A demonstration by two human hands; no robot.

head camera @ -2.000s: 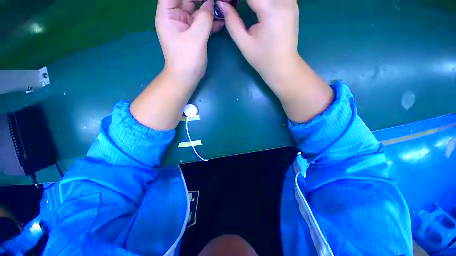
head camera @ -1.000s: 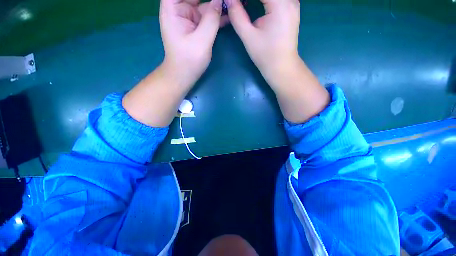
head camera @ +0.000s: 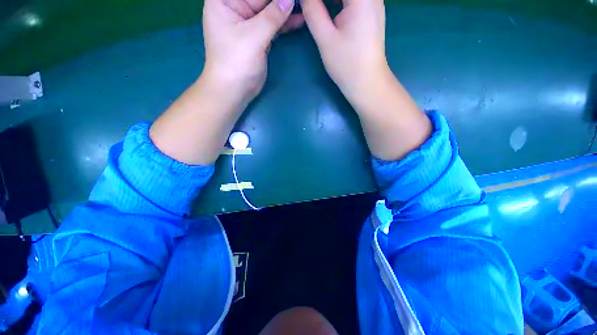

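My left hand (head camera: pixel 241 39) and my right hand (head camera: pixel 347 39) are at the top edge of the view, partly cut off. Their thumbs and fingertips meet around a small dark round unit (head camera: pixel 297 6). Only a sliver of the unit shows between the fingertips; the rest is hidden by the fingers and the picture's edge. Both hands are bare and held over the green work surface (head camera: pixel 314 137).
A taped white disc (head camera: pixel 239 140) with a thin white cord lies at the near table edge, beside my left forearm. A metal bracket arm (head camera: pixel 19 88) and a black box (head camera: pixel 23 171) with cables are at the left. A blue surface (head camera: pixel 550 196) is at the lower right.
The table things at the left have shifted left in view. My hands have stayed together at the top; less of the dark unit shows between the fingertips than before.
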